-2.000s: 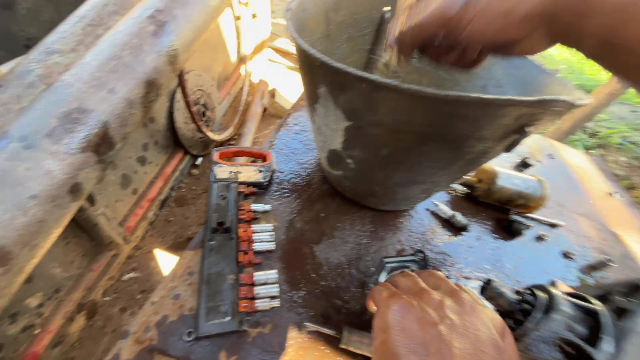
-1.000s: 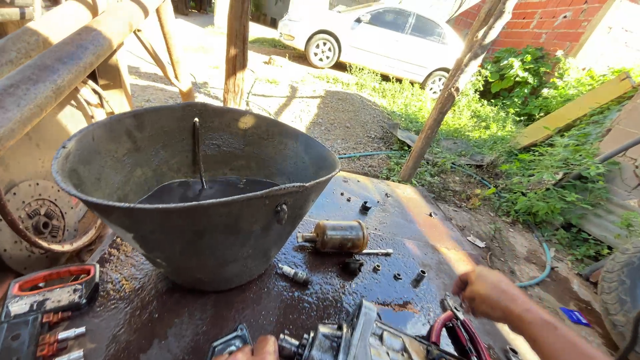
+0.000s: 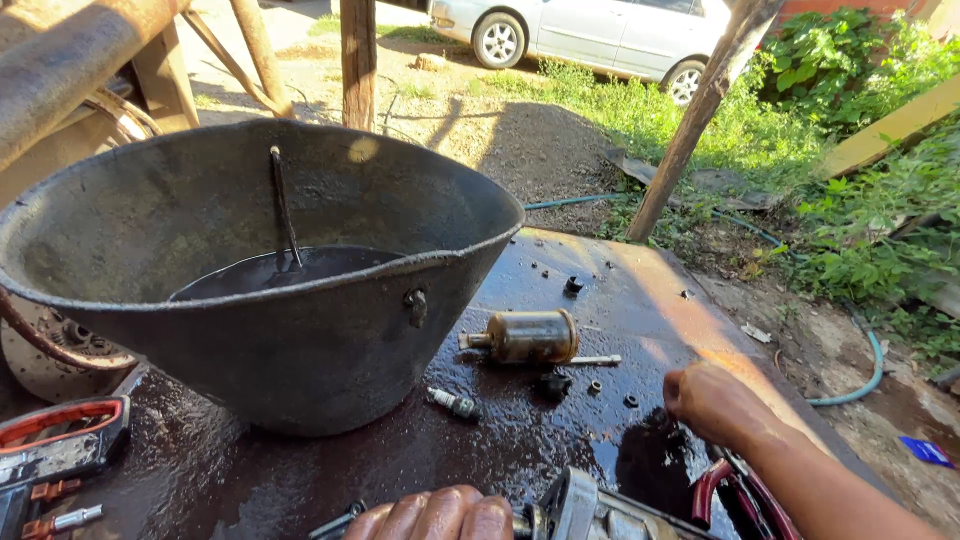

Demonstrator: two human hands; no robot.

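Observation:
My left hand (image 3: 439, 516) lies at the bottom edge, its fingers curled over a part beside a metal mechanical assembly (image 3: 592, 510); what it grips is mostly hidden. My right hand (image 3: 709, 397) hovers over or rests on the table's right side, fingers curled, above red-handled pliers (image 3: 712, 484); whether it holds anything cannot be seen. A spark plug (image 3: 454, 403) lies near the bucket. Behind it are a metal cylindrical canister (image 3: 532, 337), a metal rod (image 3: 596, 361), a black cap (image 3: 554, 385) and small nuts (image 3: 631, 401).
A large dark metal bucket (image 3: 300, 360) with dark liquid stands on the wet table (image 3: 360, 480) at left. A socket rail (image 3: 67, 442) with an orange-and-black handle sits at lower left. Beyond the table are wooden posts (image 3: 359, 64), a hose (image 3: 862, 386) and a parked car (image 3: 585, 34).
My right hand was over the bucket two seconds ago and is now low over the table's right side. My left hand stays by the metal assembly. The view has swung right.

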